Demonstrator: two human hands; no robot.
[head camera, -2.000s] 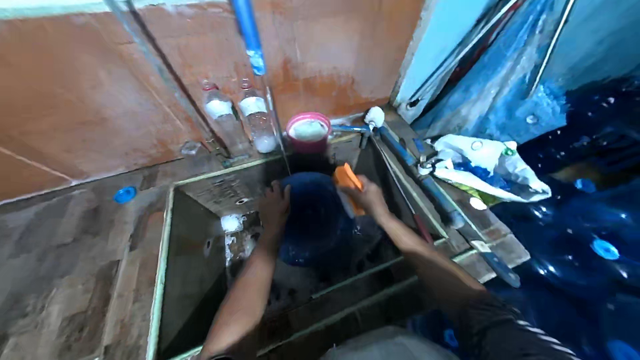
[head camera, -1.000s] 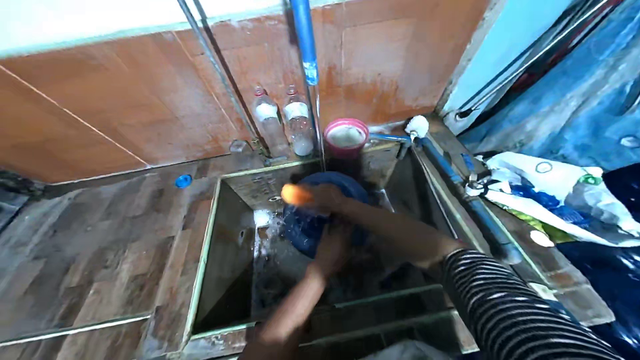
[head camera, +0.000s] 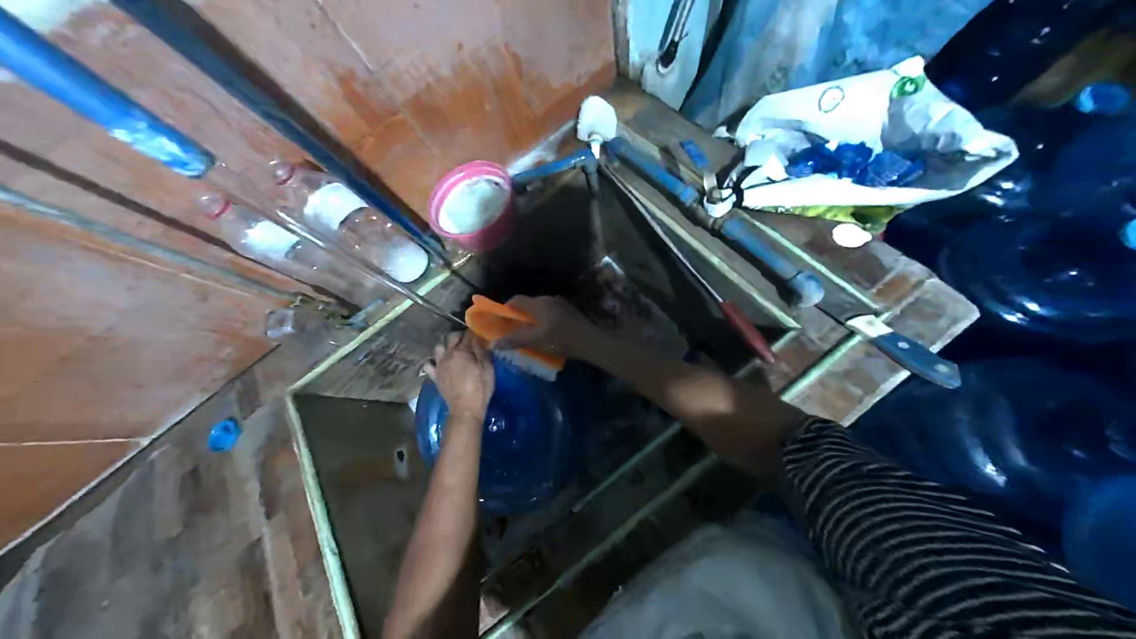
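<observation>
A large blue translucent water jug (head camera: 524, 439) lies in a tiled basin (head camera: 312, 497) with pale green edges. My right hand (head camera: 555, 328) is closed around an orange-backed scrub brush (head camera: 490, 318), whose pale bristles (head camera: 532, 362) are against the upper part of the jug. At the jug's upper left rests my left hand (head camera: 463, 373), its fingers bent on the surface; whether they grip it is hard to see. A thin stream of water seems to fall close to both hands from the blue pipe (head camera: 182, 155) at upper left.
Behind the basin stand two clear plastic bottles (head camera: 390, 244) and a pink tub (head camera: 473, 209) of white matter. Along the right ledge lie blue pipes (head camera: 754, 244), a red-handled tool (head camera: 747, 330), a knife (head camera: 914, 353) and a white bag (head camera: 958, 151). More blue jugs (head camera: 994, 435) stand at right.
The brush in my right hand has moved over the jug, from its right side two seconds ago to its upper part. My left hand is now at the jug's upper left. The view has turned and come closer.
</observation>
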